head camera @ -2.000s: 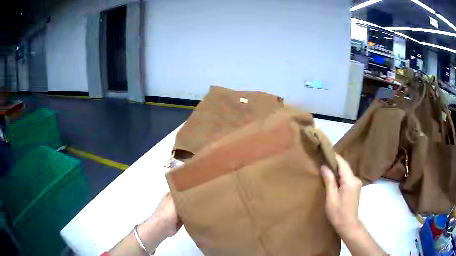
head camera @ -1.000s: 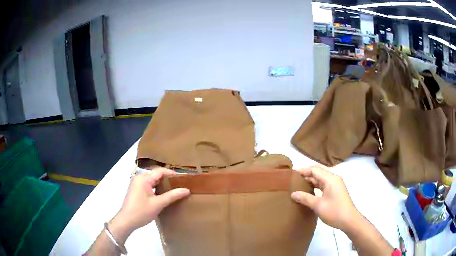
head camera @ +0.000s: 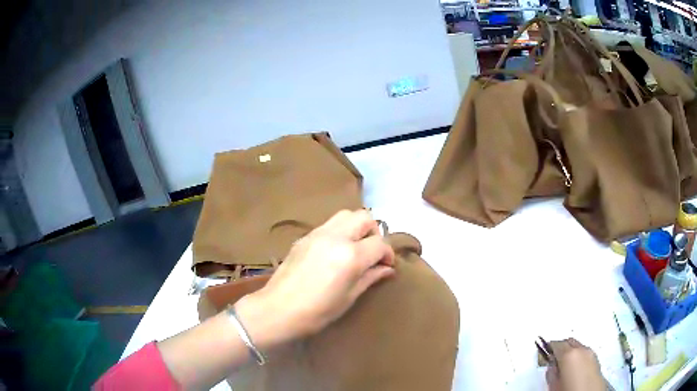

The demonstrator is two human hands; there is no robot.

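Observation:
A brown tote bag lies close in front of me, its reddish-brown band partly behind my left wrist. My left hand reaches across the bag, its fingers curled on the fabric near the upper fold; what the fingertips pinch is partly hidden. My right hand, cut off by the bottom edge, is low at the right over the table, closed on a small dark metal tool, mostly hidden in the fist.
Another brown bag with a small pale plate lies ahead on the white table. Brown bags with handles are piled at the right. A blue tray of bottles, a thin rod-like tool and a tan block are at the right.
Both hands were at the bag's banded edge. My left hand has moved right across the bag. My right hand has let go, moved down right and taken hold of the dark tool. The view has turned right.

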